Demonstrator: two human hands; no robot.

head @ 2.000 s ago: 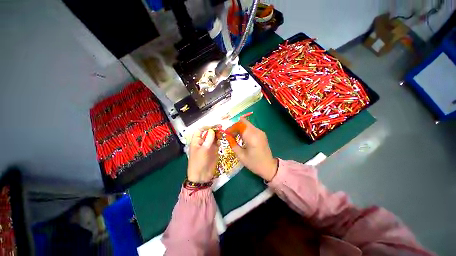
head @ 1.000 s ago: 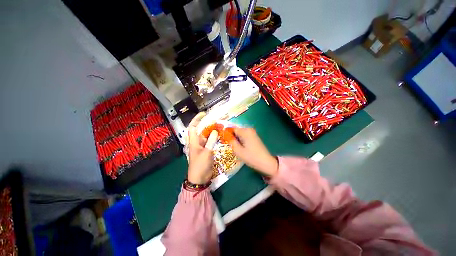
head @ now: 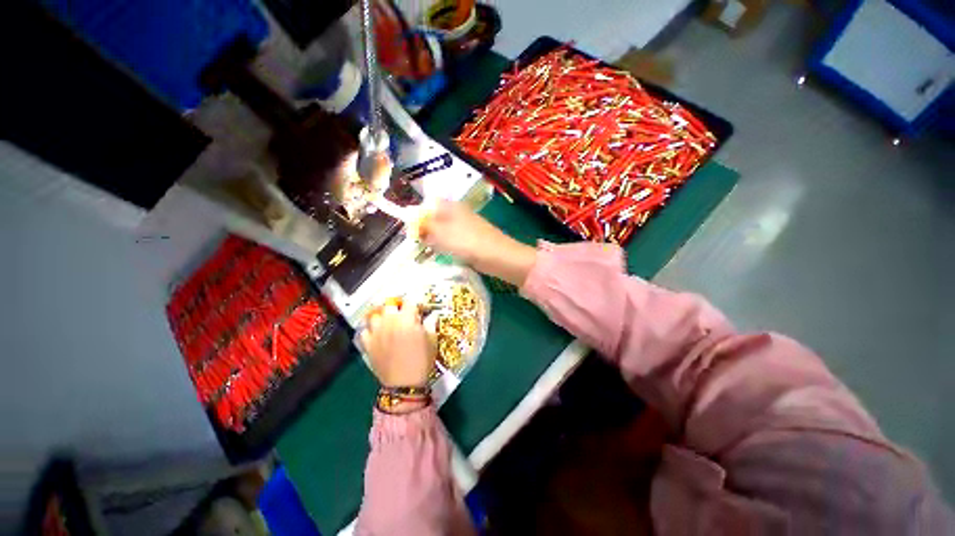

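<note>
Small gold-coloured fittings (head: pixel 458 322) lie in a loose pile on a whitish clear plastic bag (head: pixel 476 361) in front of the machine. My left hand (head: pixel 398 340) is at the bag's left side, fingers bent, with orange at the fingertips; whether it holds a part cannot be told. My right hand (head: pixel 456 232) is at the machine's right front, near the brightly lit fixture (head: pixel 361 188); it is blurred and its grip cannot be made out. The bench press (head: pixel 314 157) stands behind both hands.
A black tray (head: pixel 675 218) of heaped red sticks (head: pixel 586 136) is at the right. Another black tray (head: pixel 298 393) holds red sticks in rows at the left. A silver gooseneck (head: pixel 371 79) hangs over the fixture. A green mat (head: pixel 497 393) covers the bench.
My hands, together over the gold fittings before, are now apart. My right hand has moved up to the machine's fixture; my left stays low by the bag. The camera view has shifted.
</note>
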